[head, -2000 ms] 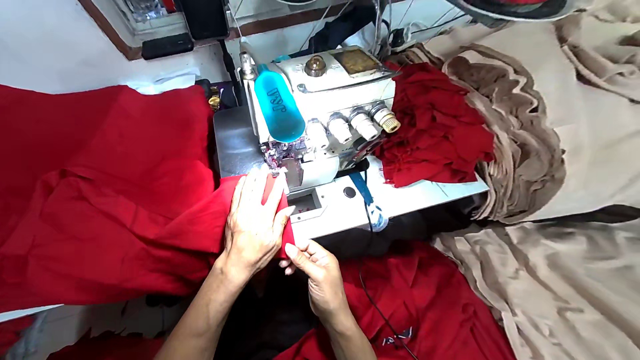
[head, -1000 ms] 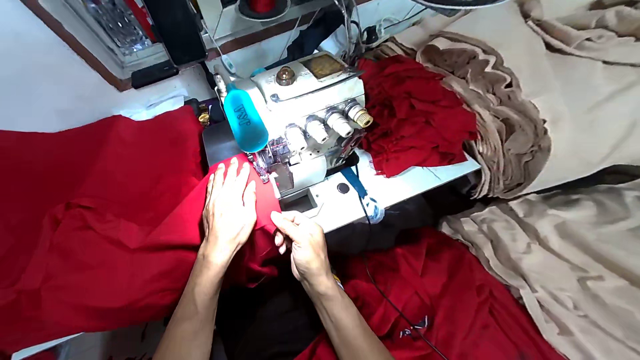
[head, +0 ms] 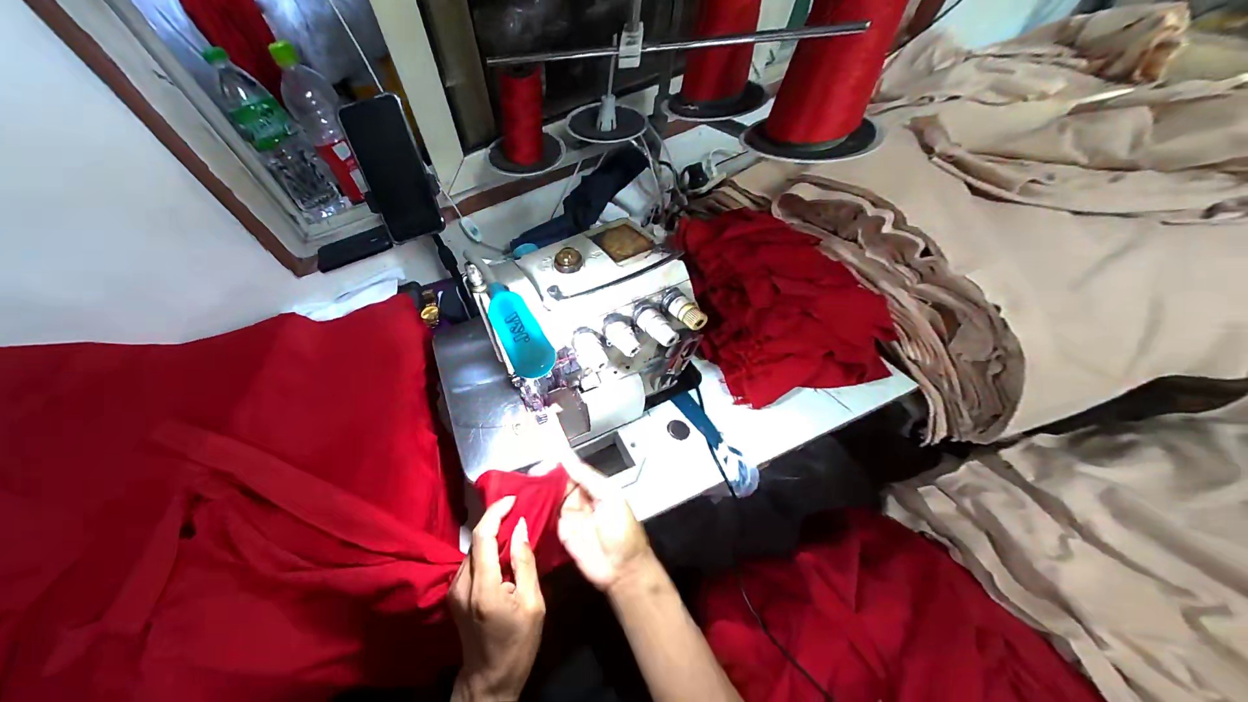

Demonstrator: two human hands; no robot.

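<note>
Both hands hold the edge of a large red fabric piece (head: 322,390) just in front of the white overlock sewing machine (head: 624,292). My left hand (head: 499,595) pinches the cloth between thumb and fingers. To its right, my right hand (head: 600,531) grips the fabric's corner near the front edge of the machine table. A gap shows between the cloth and the presser foot (head: 536,409). The fabric spreads left over the work surface. A turquoise cover (head: 522,331) sits on the machine's left front, beside a row of tension knobs (head: 639,331).
Red cut pieces (head: 780,302) lie heaped right of the machine, against stacked beige fabric (head: 1092,292). Red thread cones (head: 819,78) stand behind. A phone (head: 392,166) is mounted at back left, near plastic bottles (head: 258,117). More red cloth (head: 877,624) hangs below the table.
The red fabric's edge, which was at the presser foot, is now apart from it and nearer me. My left hand has moved from lying flat on the cloth to pinching it. The view has tilted up.
</note>
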